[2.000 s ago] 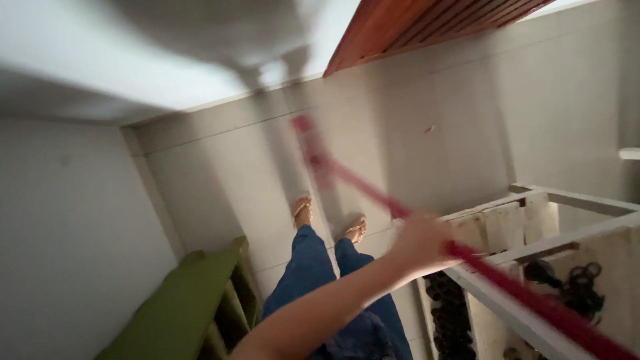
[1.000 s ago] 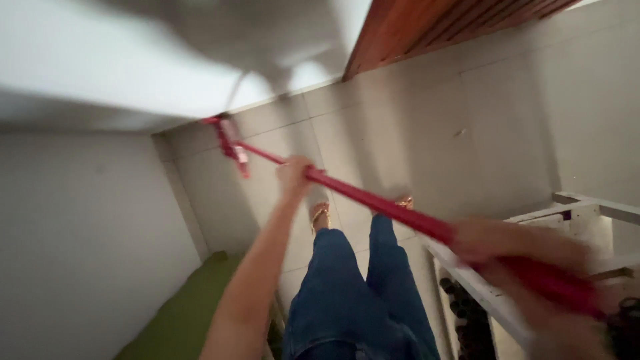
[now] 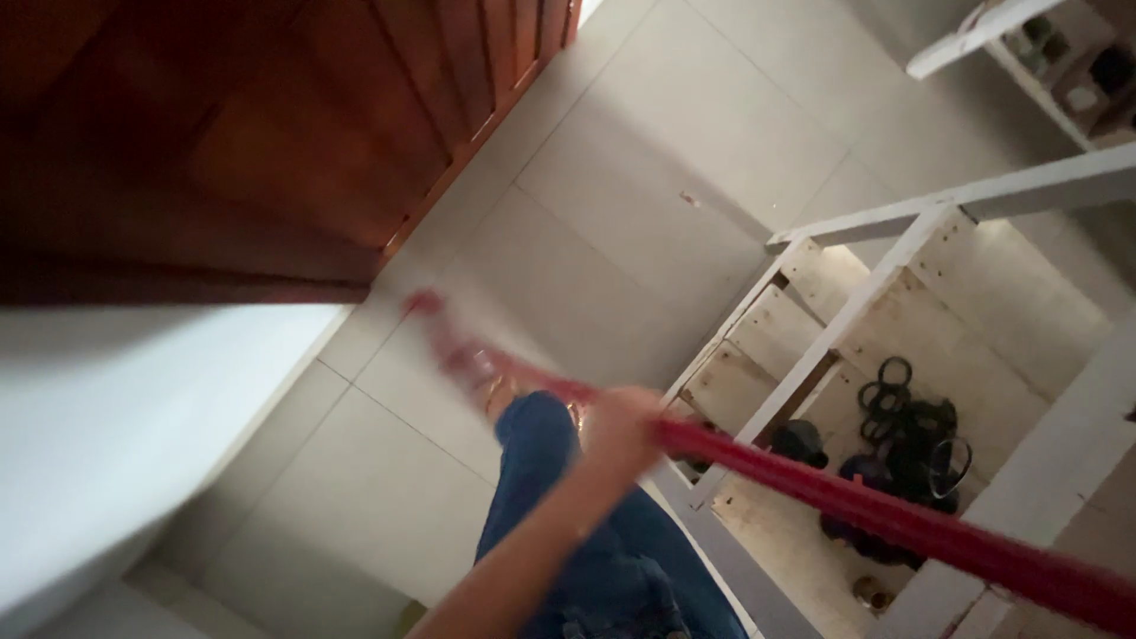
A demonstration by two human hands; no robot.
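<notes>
My left hand (image 3: 626, 430) is closed around a long red pole (image 3: 852, 493) that runs from the right edge down toward the floor. At the pole's far end is a blurred red head (image 3: 457, 346), beside my foot on the tiles; motion blur hides what kind of tool it is. My right hand is outside the frame, and the pole's upper end is cut off at the right edge.
A reddish-brown wooden door or panel (image 3: 266, 133) and a white wall (image 3: 160, 426) border the tiled floor (image 3: 568, 266) on the left. At the right stands a white wooden rack (image 3: 843, 328) with dark items on its shelves. A small scrap (image 3: 690, 199) lies on the tiles.
The red head has left the wall corner where it was a second ago and is now near my foot. My right hand, then on the pole, has gone out of view. The view has turned considerably.
</notes>
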